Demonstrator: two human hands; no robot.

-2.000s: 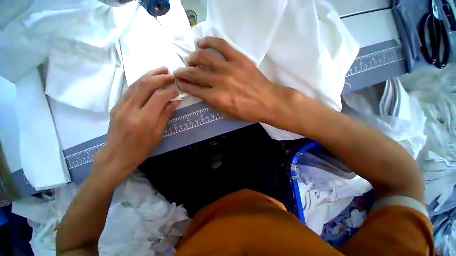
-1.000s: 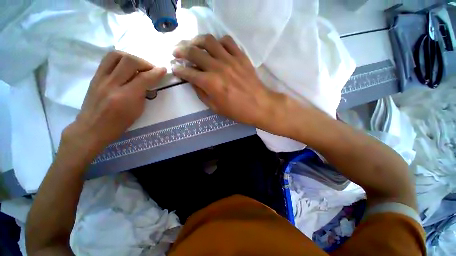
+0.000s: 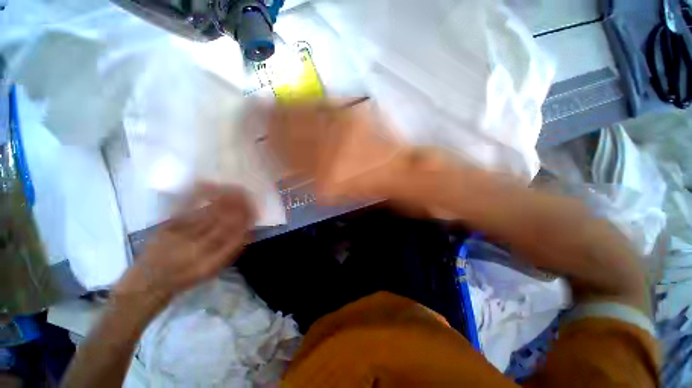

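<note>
A white garment panel [image 3: 448, 83] lies bunched right of the sewing machine head [image 3: 254, 34], and more white cloth [image 3: 174, 129] lies to its left. A slide plate with a yellow mark [image 3: 300, 79] shows below the head. My right hand [image 3: 326, 148] is strongly blurred, in front of the plate over the table. My left hand [image 3: 209, 231] is blurred too, lower left at the table's front edge, beside a hanging corner of the white cloth. Whether either hand grips cloth cannot be told.
A grey table ruler [image 3: 580, 102] runs along the front edge. Black-handled scissors [image 3: 671, 64] lie on grey cloth [image 3: 633, 53] at right. A white strip [image 3: 87, 204] hangs at left. A white cloth heap [image 3: 216, 333] and a blue-rimmed bin [image 3: 467, 303] are below the table.
My left hand has moved down and away from the needle area. My right hand has moved slightly down. White cloth now spreads leftward between them, and the yellow-marked plate is exposed.
</note>
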